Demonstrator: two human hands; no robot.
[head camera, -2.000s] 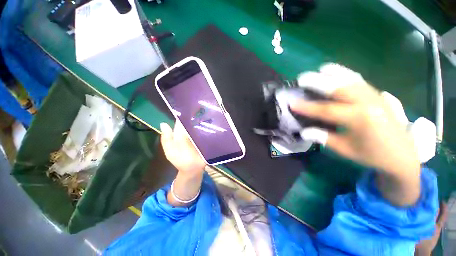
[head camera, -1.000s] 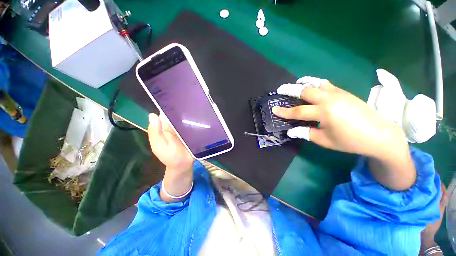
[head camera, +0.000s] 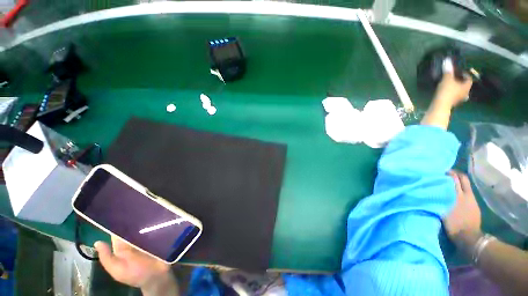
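My left hand (head camera: 132, 265) holds the white-edged smartphone (head camera: 136, 214) over the left part of the black work mat (head camera: 202, 173); its screen is purple. My right hand (head camera: 454, 87) is stretched far out to the upper right, at a dark, blurred black object (head camera: 435, 68). The fingertips overlap this object; I cannot tell whether they grip it. A black electronic module (head camera: 227, 58) with a pale tab stands beyond the mat. Two stacks of white pads (head camera: 343, 119) lie right of the mat.
A white box-shaped device (head camera: 37, 179) stands at left, with black modules (head camera: 57, 98) behind it. Small white pieces (head camera: 207, 104) lie beyond the mat. A pale rod (head camera: 385, 58) lies behind the pads. Another person's hand (head camera: 463, 211) and a clear plastic bag (head camera: 503, 167) are at right.
The view has swung up and right. My right hand has left the mat and reached to the far right. The black unit under it is gone from the mat. My left hand still holds the phone.
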